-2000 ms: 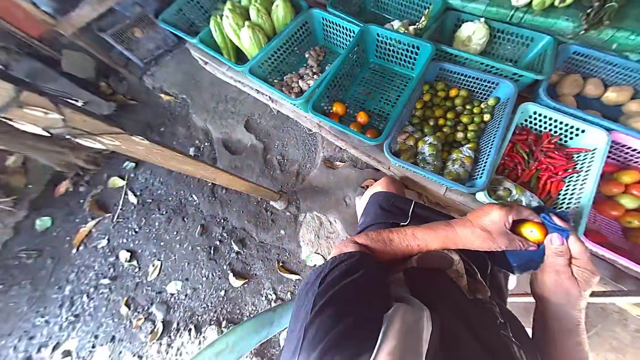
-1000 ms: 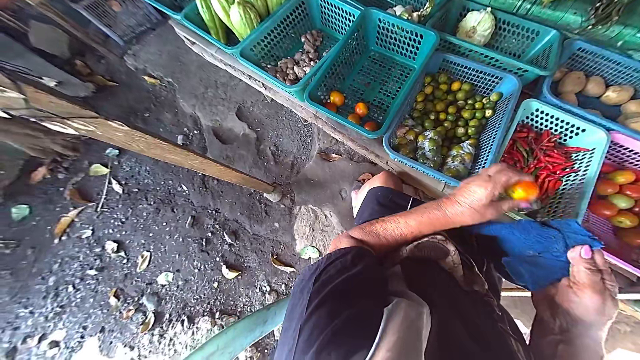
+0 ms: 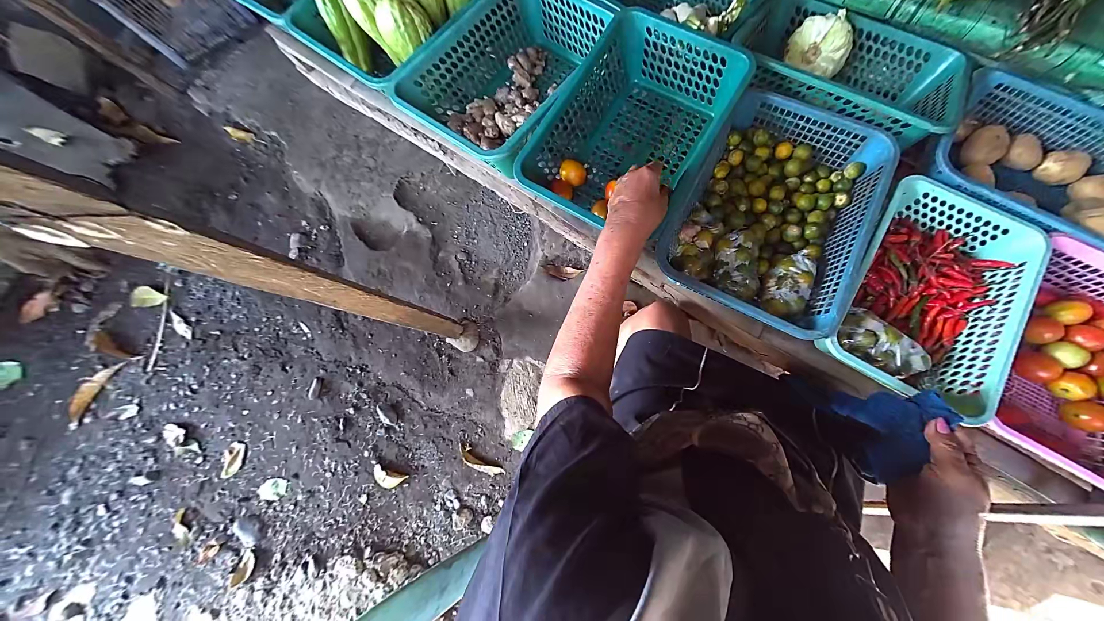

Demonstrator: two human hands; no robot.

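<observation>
My left hand (image 3: 638, 200) reaches down into the near end of a teal plastic basket (image 3: 634, 86), beside several orange tomatoes (image 3: 573, 172). Its fingertips are hidden behind the hand, so whether a tomato is between them cannot be told. A blue cloth (image 3: 897, 427) is held by my right hand (image 3: 949, 474), at the near edge of a light teal basket (image 3: 975, 379) of red chili peppers (image 3: 931, 285). Between the two hands stands a blue basket (image 3: 819, 319) of small green and yellow citrus fruits (image 3: 776, 194), some bagged in clear plastic.
Further baskets hold ginger (image 3: 500, 108), ridged green vegetables (image 3: 388, 26), a cabbage (image 3: 819, 43), potatoes (image 3: 1022, 153) and red-orange tomatoes (image 3: 1069, 354). At left a wooden post (image 3: 259, 267) slants over dark ground with fallen leaves. A green bar (image 3: 431, 586) lies at the bottom.
My left hand has moved leftward from above the chili basket, where it held an orange tomato, into the teal basket. My right hand still holds the blue cloth, now lower and more bunched.
</observation>
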